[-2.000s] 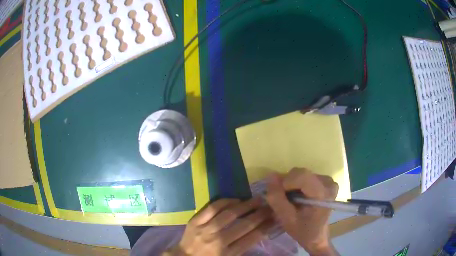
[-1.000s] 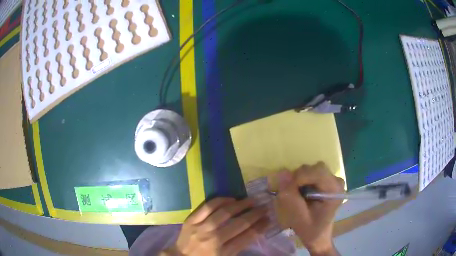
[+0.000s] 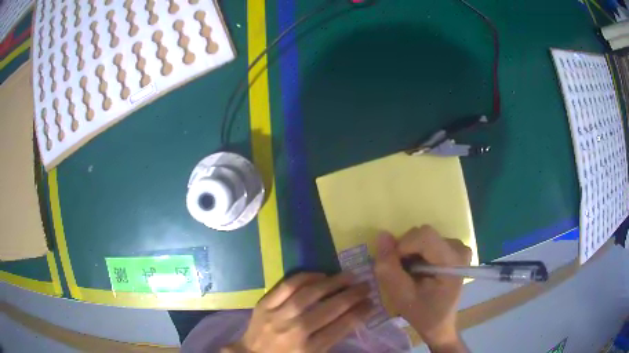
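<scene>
My right hand is closed around a clear-barrelled pen, its black end pointing right. The pen tip is hidden by my fingers. My left hand lies flat, fingers pointing right, pressing on a small printed label strip. The strip lies over the lower left edge of a yellow paper sheet. Part of the strip shows between my two hands. Both hands are at the bench's front edge. A test probe with a whitish tip lies across the sheet's top edge.
A silver-white round fixture with a black wire stands left of the sheet. A white tray with brown dumbbell cutouts is at upper left, brown cardboard at far left. Another filled tray is at right. A green label is at front left.
My right hand has shifted slightly and the pen's tilt has changed a little. More of the label strip shows than two seconds ago. My left hand has barely moved. The view has shifted slightly.
</scene>
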